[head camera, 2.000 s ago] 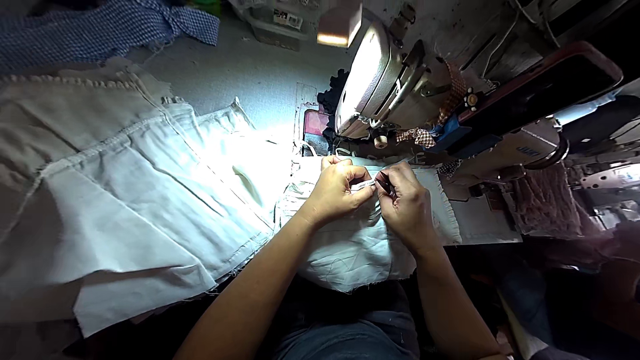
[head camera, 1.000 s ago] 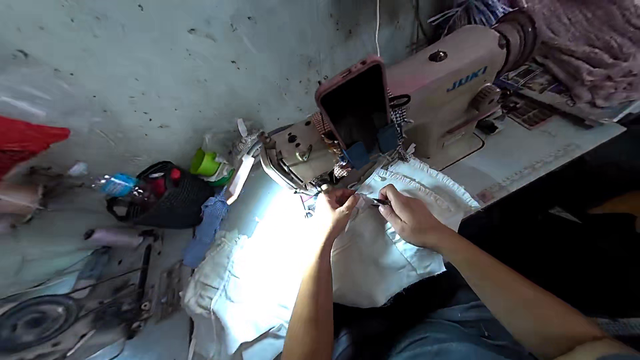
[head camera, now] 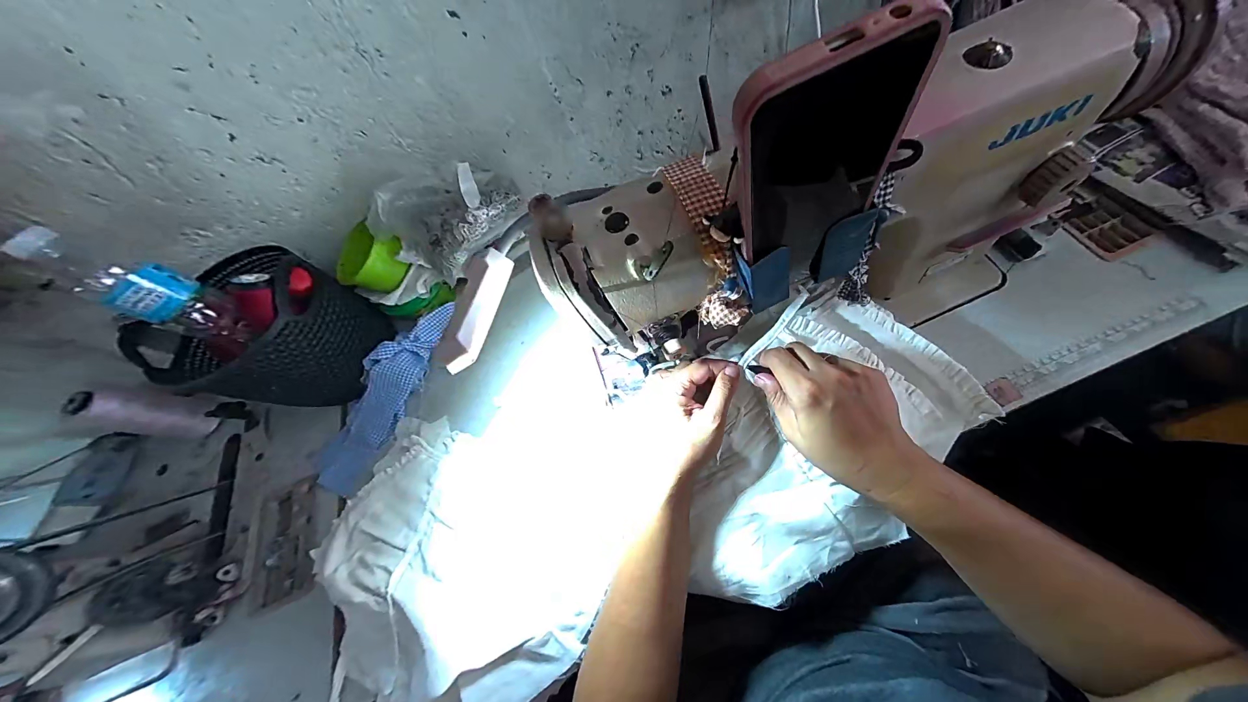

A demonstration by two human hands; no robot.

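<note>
My left hand [head camera: 697, 405] pinches the edge of a white gathered fabric [head camera: 838, 507] just right of the needle area of a Juki sewing machine [head camera: 643, 258]. Close beside it, my right hand [head camera: 829, 405] holds a small dark tool [head camera: 757, 370], mostly hidden by the fingers, against the same edge. What kind of tool it is, I cannot tell. The cloth spreads under both hands, over the table's front edge and far to the left, where lamp glare washes it out.
A phone in a pink case [head camera: 838, 127] stands before the machine arm. Leftward are a blue checked cloth strip [head camera: 390, 400], a dark woven basket [head camera: 302, 341] with a bottle [head camera: 156, 292], a green cup [head camera: 372, 258] and a thread spool [head camera: 146, 413]. A wall rises behind.
The view has swung strongly since the oldest frame. Both hands stay close together at the white fabric, with the dark tool in my right hand.
</note>
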